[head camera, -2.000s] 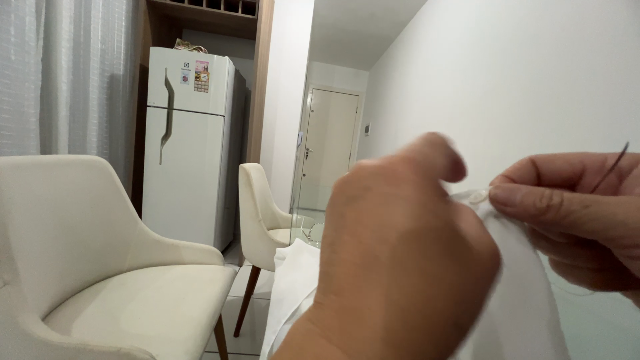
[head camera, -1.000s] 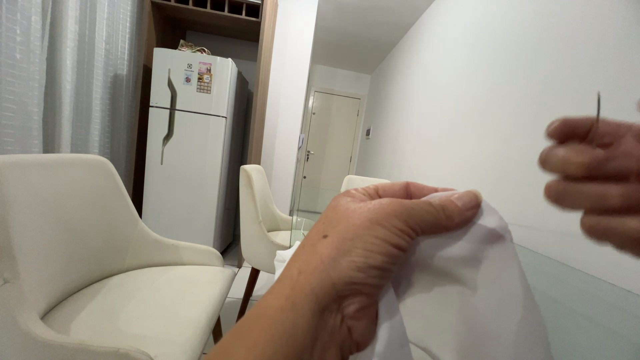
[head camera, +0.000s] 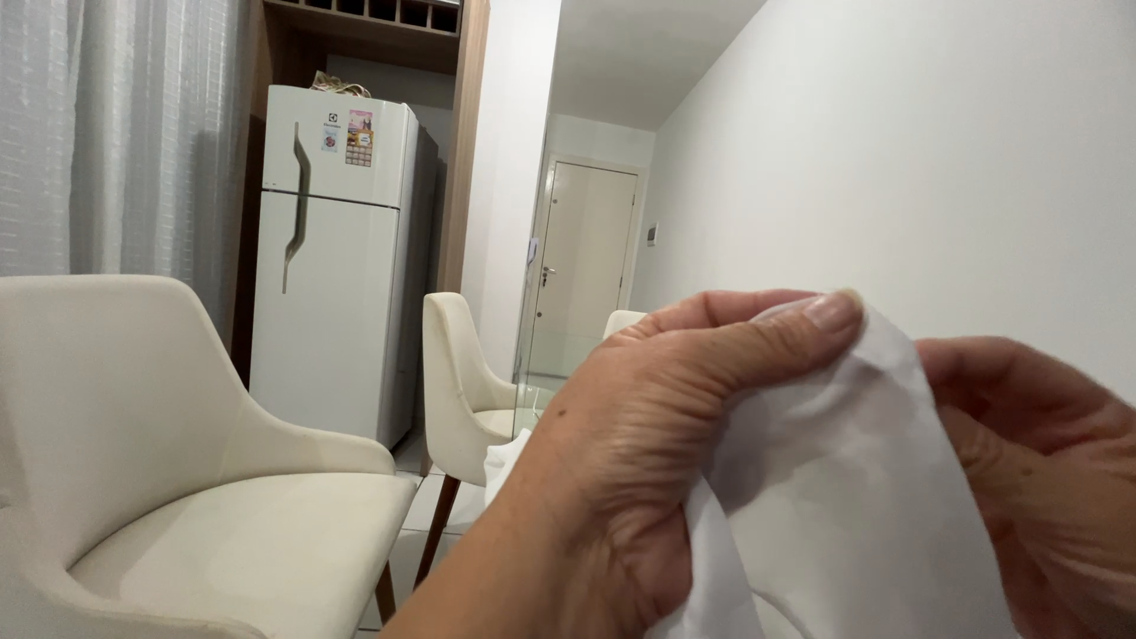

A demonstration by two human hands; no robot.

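My left hand (head camera: 657,417) pinches the upper edge of a thin white cloth (head camera: 852,497) between thumb and fingers, and the fabric hangs down beneath the thumb. Just right of the cloth is my right hand (head camera: 1029,461), its fingertips hidden behind the fabric. Whether those fingers grip the cloth or a needle cannot be seen. More white cloth shows below my left wrist and past its far side.
A cream upholstered chair (head camera: 248,524) stands at the left, with another cream chair (head camera: 457,399) farther back. A white refrigerator (head camera: 328,311) stands beyond them near a grey curtain (head camera: 151,151). A white wall (head camera: 905,177) runs along the right.
One second ago my right hand was raised away from the cloth at the right, with a thin needle upright in its fingers. It has come down and left to behind the cloth. My left hand keeps its pinch.
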